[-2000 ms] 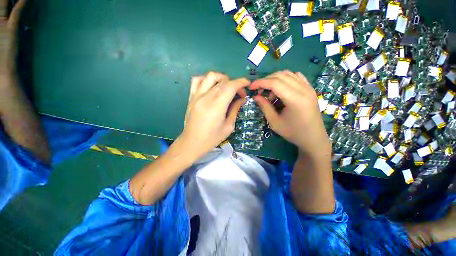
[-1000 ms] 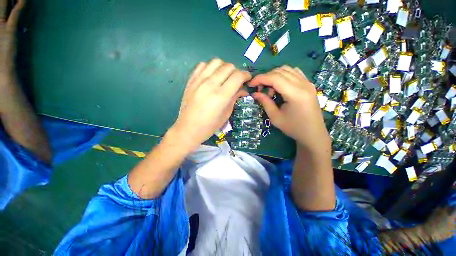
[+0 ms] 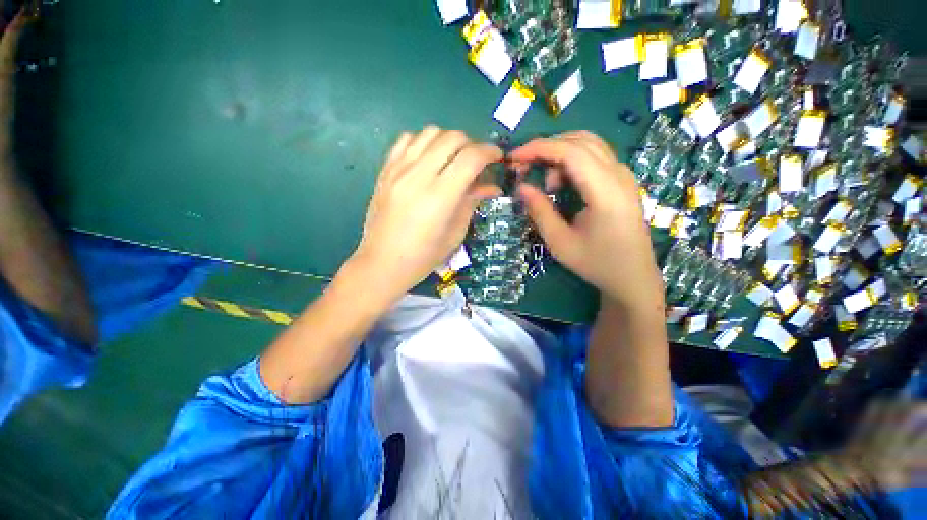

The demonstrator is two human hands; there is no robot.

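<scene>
A green-silver circuit board panel (image 3: 498,259) lies on the green bench mat in front of me, near the front edge. A battery cell (image 3: 457,261) with a yellow band shows at its left side, and small white-outlined ovals (image 3: 538,261) at its right. My left hand (image 3: 422,203) and my right hand (image 3: 584,208) meet at the panel's far end. Their fingertips close around a small dark part (image 3: 512,175). The fingers hide most of it, and which hand grips it is hard to tell.
A large pile of board panels with white and yellow cells (image 3: 791,175) covers the right side. More panels (image 3: 544,46) lie beyond my hands. Small dark parts (image 3: 629,117) lie between. Another person's arm (image 3: 41,244) is at far left; a blurred arm (image 3: 884,447) is lower right.
My right thumb and forefinger have spread a little wider. My left hand has shifted off the panel's left side, showing the battery cell there. The arm at lower right has moved.
</scene>
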